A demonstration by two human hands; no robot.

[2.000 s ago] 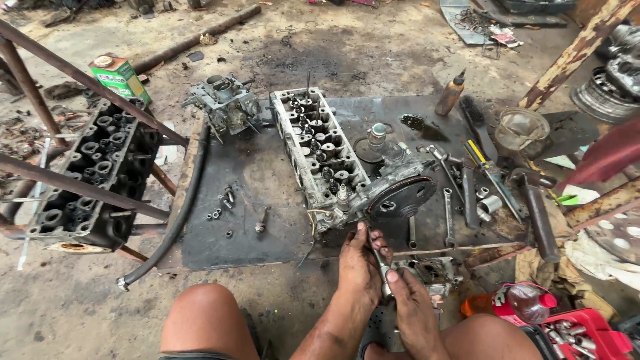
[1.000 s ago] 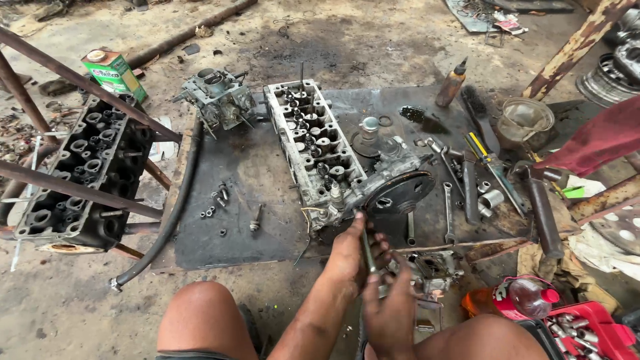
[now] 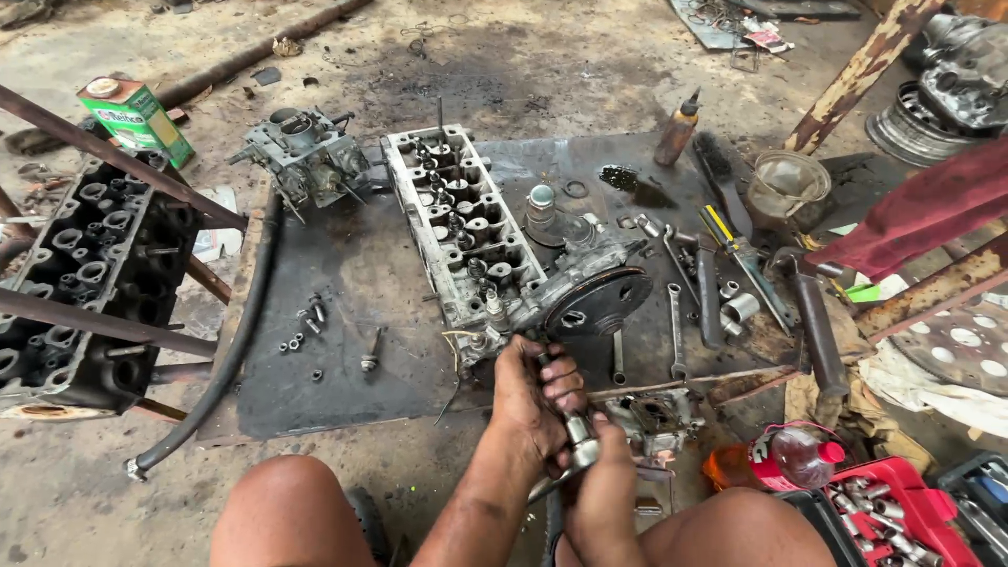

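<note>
A metal cylinder head (image 3: pixel 465 228) with valve springs lies on the dark mat, a black pulley (image 3: pixel 600 302) on a cast housing at its near end. Just below that end, my left hand (image 3: pixel 529 402) closes around the upper part of a socket wrench (image 3: pixel 581 441), its fingers wrapped on the shaft. My right hand (image 3: pixel 602 496) grips the wrench lower down, around its head and handle. The wrench's far tip is hidden by my fingers and the housing. A carburetor (image 3: pixel 303 153) stands at the mat's back left.
Loose bolts (image 3: pixel 313 311) lie on the mat's left. At right are a combination wrench (image 3: pixel 676 331), a hammer (image 3: pixel 819 331), a brush (image 3: pixel 720 177) and an oil bottle (image 3: pixel 677 130). A red socket case (image 3: pixel 906 504) sits at lower right; a second cylinder head (image 3: pixel 87 276) is at left.
My right hand has closed around the wrench's head; one second ago it was blurred beside the tool. My left hand stays near the pulley end.
</note>
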